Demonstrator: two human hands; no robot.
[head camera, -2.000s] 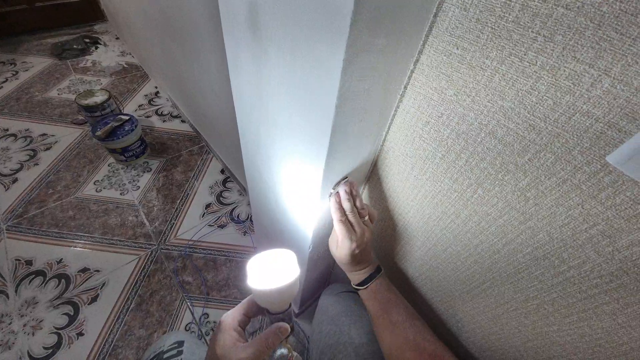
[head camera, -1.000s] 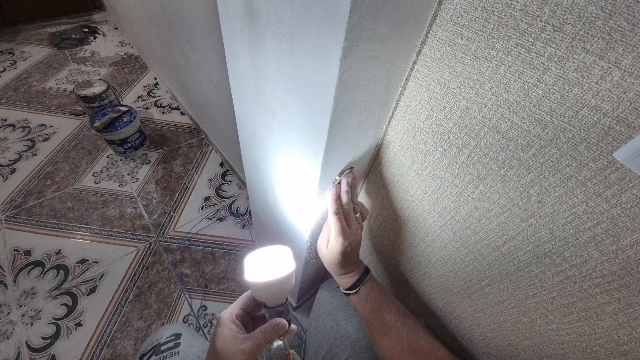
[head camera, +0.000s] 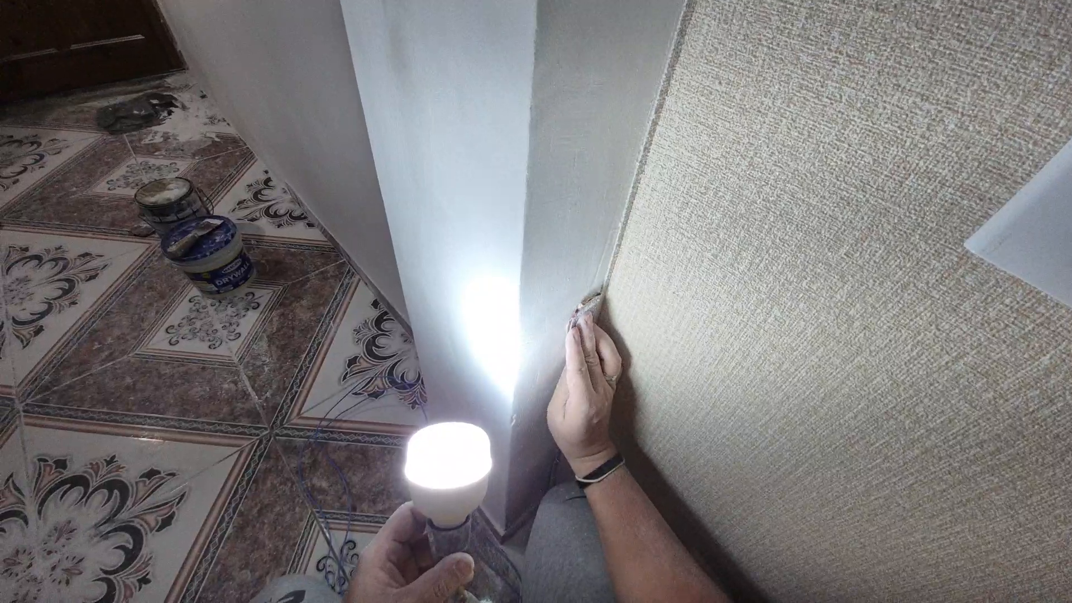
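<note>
A lit LED bulb (head camera: 449, 469) shines upward at the bottom middle, and my left hand (head camera: 410, 561) grips its clear holder from below. Its light makes a bright patch on the white wall corner (head camera: 444, 167). My right hand (head camera: 586, 389), with a dark band at the wrist, presses a small thin piece (head camera: 588, 308) against the narrow grey-white wall face, close to the seam with the textured beige wall (head camera: 837, 209). Fingers cover most of that piece, so its kind cannot be told.
On the patterned tile floor (head camera: 218, 394) at left stand a drywall compound tub (head camera: 219, 272) with a brush on its lid and an open can (head camera: 167, 201). A dark bag (head camera: 138, 111) lies farther back. Thin cord (head camera: 322, 469) trails beside the corner. A pale panel (head camera: 1030, 226) is at right.
My right hand stays by the seam with the small piece, its pose slightly changed. My left hand keeps holding the lit bulb. The view has shifted slightly.
</note>
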